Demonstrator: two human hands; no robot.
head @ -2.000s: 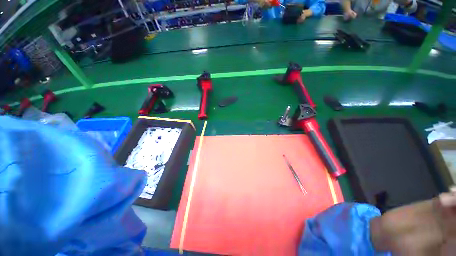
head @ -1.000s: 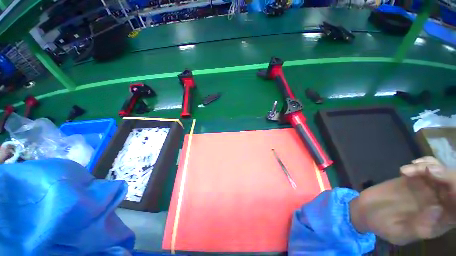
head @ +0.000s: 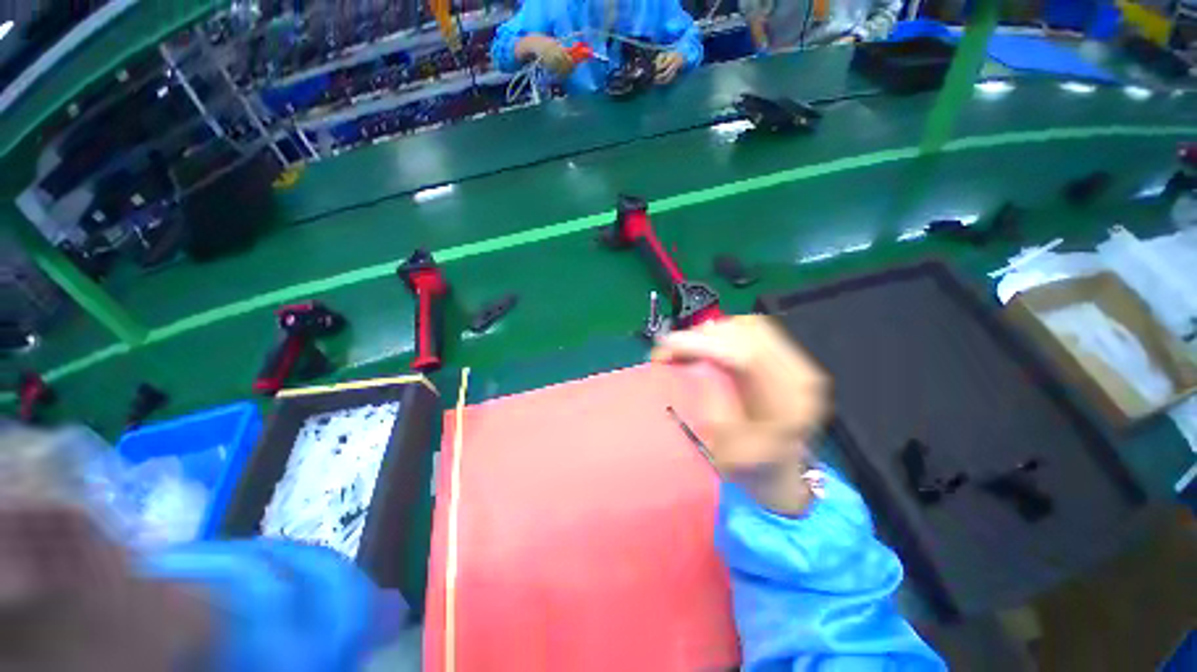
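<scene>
My right hand (head: 755, 394) is blurred over the upper right of the red-orange mat (head: 578, 525). It covers most of a red-and-black handle unit (head: 696, 305), whose head shows beyond the fingers. Whether the fingers grip it is unclear. The tweezers (head: 688, 433) lie on the mat, partly hidden by the hand. A small silver metal piece (head: 654, 315) is beside the unit's head. My left hand (head: 79, 578) is a close, blurred shape at the lower left, cut by the edge, with its blue sleeve beside it; its fingers cannot be made out.
A foam-lined box of white strips (head: 335, 473) and a blue bin (head: 217, 460) stand left. A black foam tray (head: 945, 394) with black parts and a cardboard box (head: 1116, 341) are right. More red handles (head: 425, 315) lie on the green belt. A person works across it.
My right hand has moved left from the tray side to over the handle unit. My left hand has come into view at the lower left. The view has turned right, showing more of the tray.
</scene>
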